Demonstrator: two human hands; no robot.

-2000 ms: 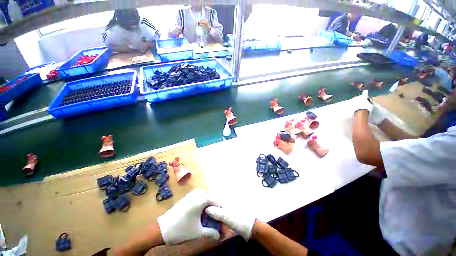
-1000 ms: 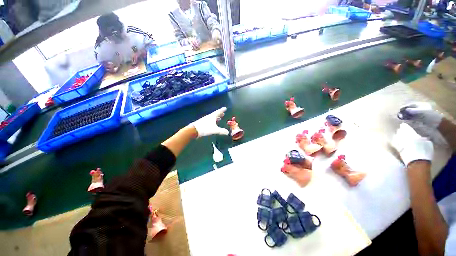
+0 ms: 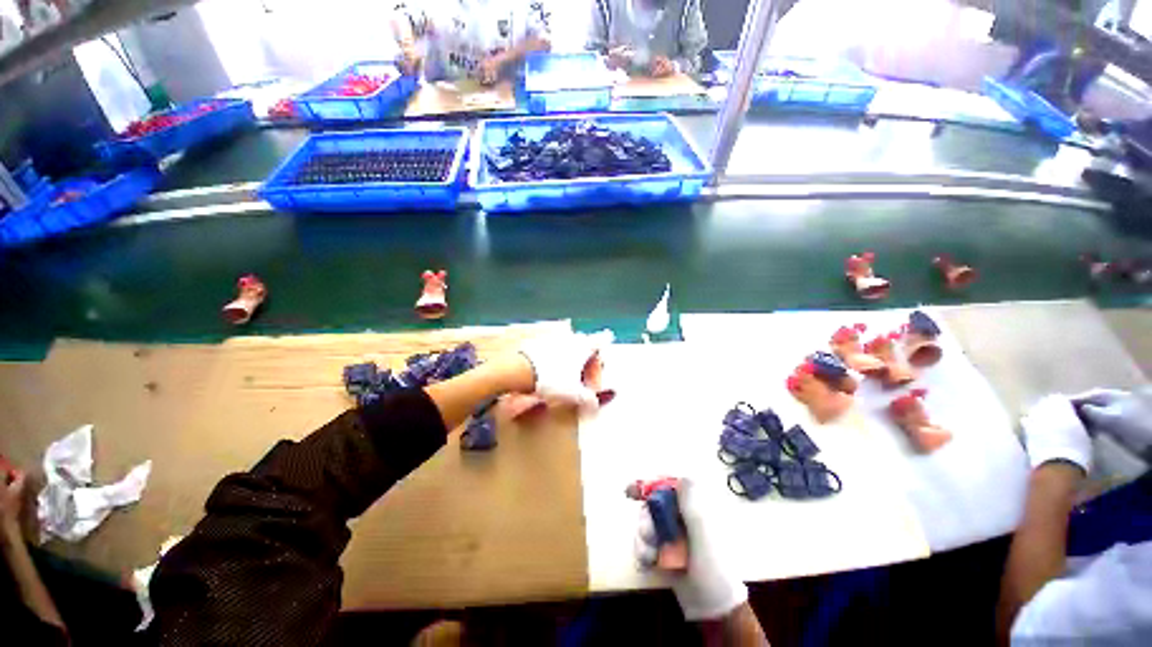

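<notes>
My left hand point(image 3: 562, 364), white-gloved with a dark sleeve, is closed around a pink figure body point(image 3: 595, 374) where the cardboard meets the white sheet. My right hand point(image 3: 697, 556), also gloved, holds a pink figure point(image 3: 675, 551) with a dark blue bag part point(image 3: 665, 513) against it, near the bench's front edge. Another pink figure point(image 3: 522, 406) shows partly below my left wrist. Loose dark bag parts point(image 3: 442, 367) lie on the cardboard, partly hidden by my forearm. A second pile of bag parts point(image 3: 768, 453) lies on the white sheet point(image 3: 809, 537).
Green belt point(image 3: 556, 266) carries spaced pink figures point(image 3: 432, 293). Blue trays point(image 3: 594, 192) stand beyond. Several figures point(image 3: 920, 421) lie on the white sheet, right. A neighbour's gloved hands point(image 3: 1056, 432) are at right. White pointed object point(image 3: 658, 312) stands at the belt edge; crumpled tissue point(image 3: 78, 487) lies left.
My left hand went from working beside my right hand to a figure on the belt, and is now back over the bench holding a figure. My right hand shows again, holding a figure with a bag part.
</notes>
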